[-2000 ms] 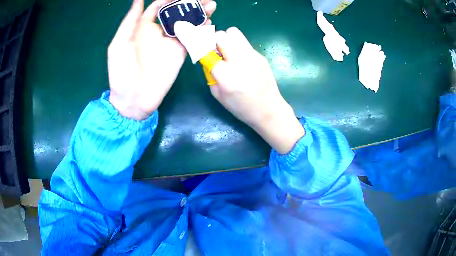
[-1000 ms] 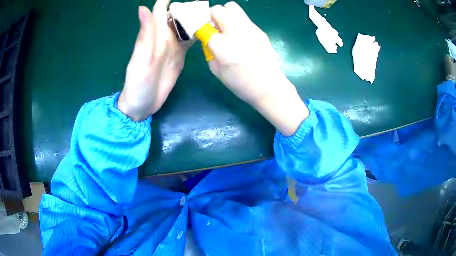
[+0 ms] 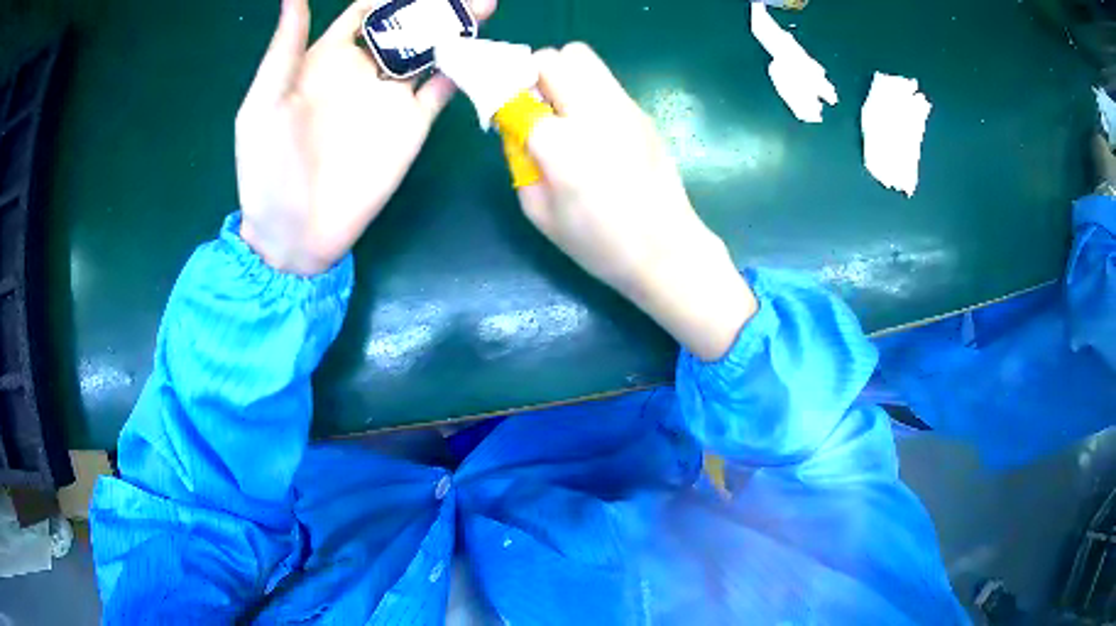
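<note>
A smartwatch unit [image 3: 420,34] with a glossy black face and a pale rim lies face up in the fingers of my left hand [image 3: 321,147], near the top edge of the view. White reflections show on its face. My right hand [image 3: 612,184] pinches a white wiping cloth [image 3: 490,73], whose tip touches or lies just over the watch's right side. Yellow-orange finger cots [image 3: 524,137] cover part of my right-hand fingers. The tops of some left fingers are cut off by the picture's edge.
A crumpled wipe [image 3: 798,76] and a flatter wipe [image 3: 895,132] lie on the green mat [image 3: 514,342] at right. A black tray [image 3: 22,269] stands along the left edge. A neighbour's blue sleeve [image 3: 1093,257] shows at far right. Brown cardboard [image 3: 86,477] is below the tray.
My left hand has turned so the watch face, mostly covered by the cloth a second ago, shows again. It has shifted left. My right hand has moved slightly down with the cloth.
</note>
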